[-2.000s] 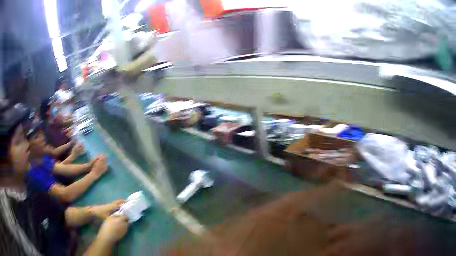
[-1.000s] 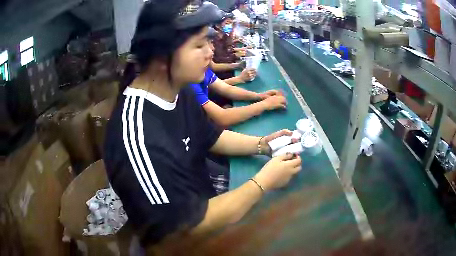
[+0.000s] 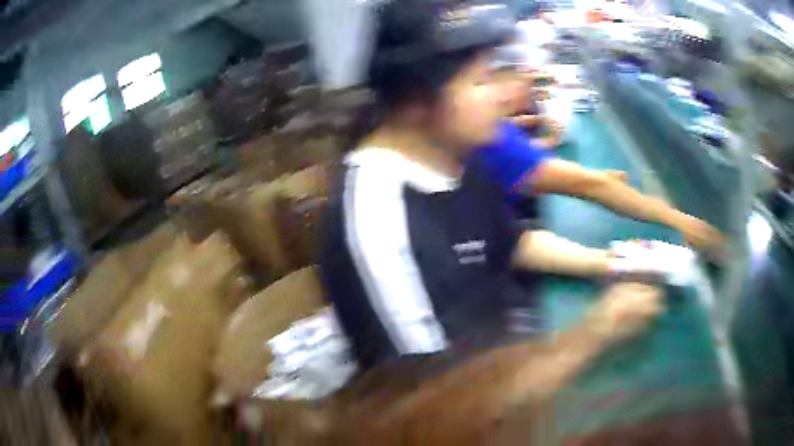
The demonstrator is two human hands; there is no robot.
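The frame is strongly blurred. White fan units (image 3: 666, 260) are at the hands of the neighbouring worker in a black shirt, over the blue-green workbench top (image 3: 609, 383). Their number and the exact grip cannot be told. One of that worker's hands (image 3: 631, 305) is at the near side of the fans. Neither of my own hands can be made out. A reddish-brown blur crosses the bottom edge, and I cannot tell what it is.
An open brown carton (image 3: 252, 335) holds white parts (image 3: 309, 357) behind the worker. Other cartons (image 3: 157, 322) stand at left. The belt edge rail (image 3: 718, 335) and dark green conveyor belt (image 3: 770, 375) run at right. Another worker's blue-sleeved arm (image 3: 609, 187) reaches towards the belt.
The view has swung left, so the neighbour and fans appear further right and more cartons show. The blue-sleeved worker's arm now stretches out towards the belt.
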